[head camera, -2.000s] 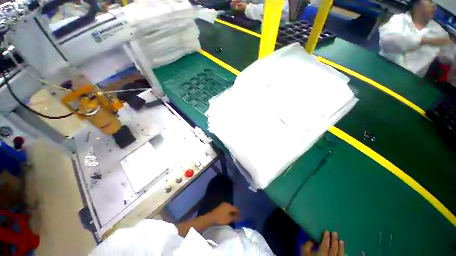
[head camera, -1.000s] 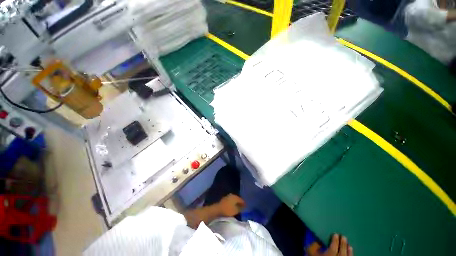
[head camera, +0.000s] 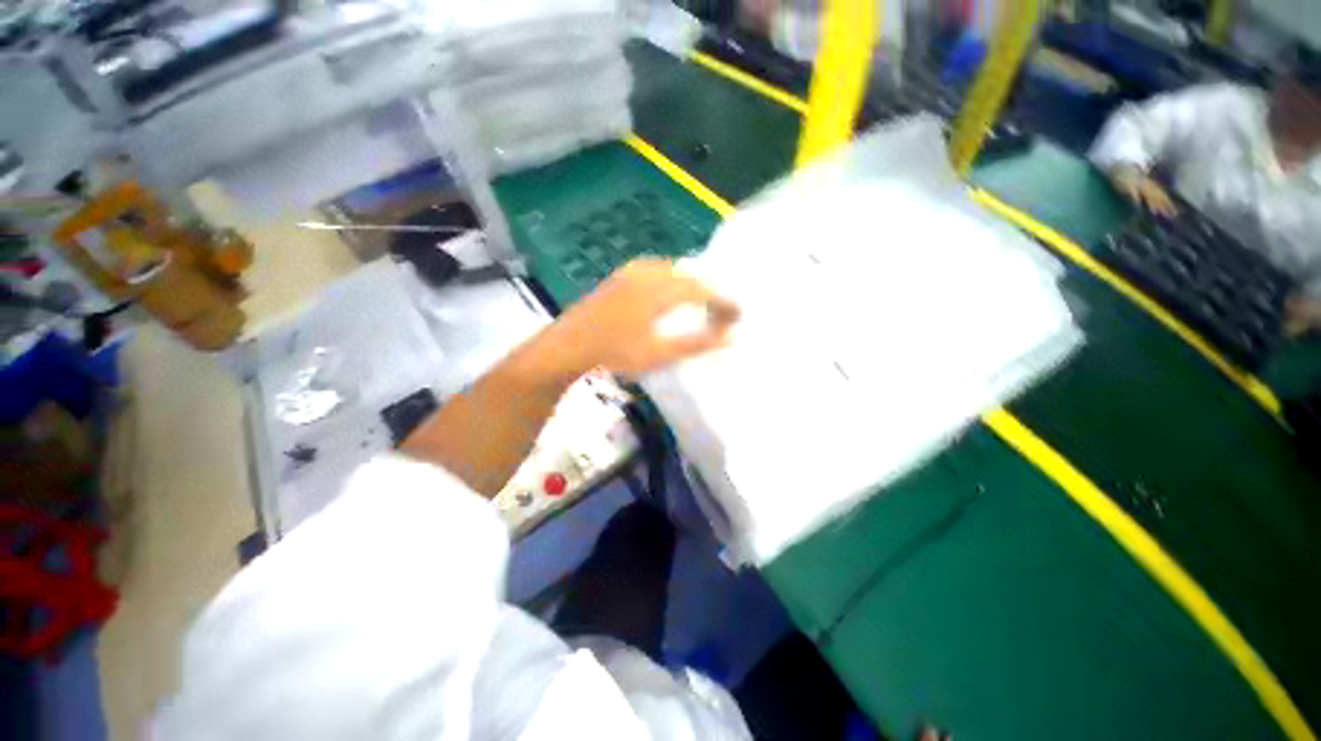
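A thick stack of white sheets (head camera: 884, 348) lies on the green line surface. Faint dark marks show on its top sheet. My left hand (head camera: 652, 319) is raised at the stack's left edge, its fingers curled; blur hides whether it holds anything. My left forearm crosses the machine bed (head camera: 341, 348) and partly hides a small black block (head camera: 409, 416) on it. Of my right hand (head camera: 932, 734) only fingertips show at the bottom edge, too little to tell their state.
An orange machine head (head camera: 160, 268) stands at the left, with a crumpled whitish piece (head camera: 309, 391) on the bed. A red button (head camera: 555, 484) is on the front edge. Yellow posts (head camera: 837, 87) rise behind the stack. Another person (head camera: 1210, 159) reaches to a black tray (head camera: 1202, 282).
My left hand has risen from near my lap to the stack's left edge. My right hand has mostly dropped out of the picture. The machine head has swung away, uncovering the black block.
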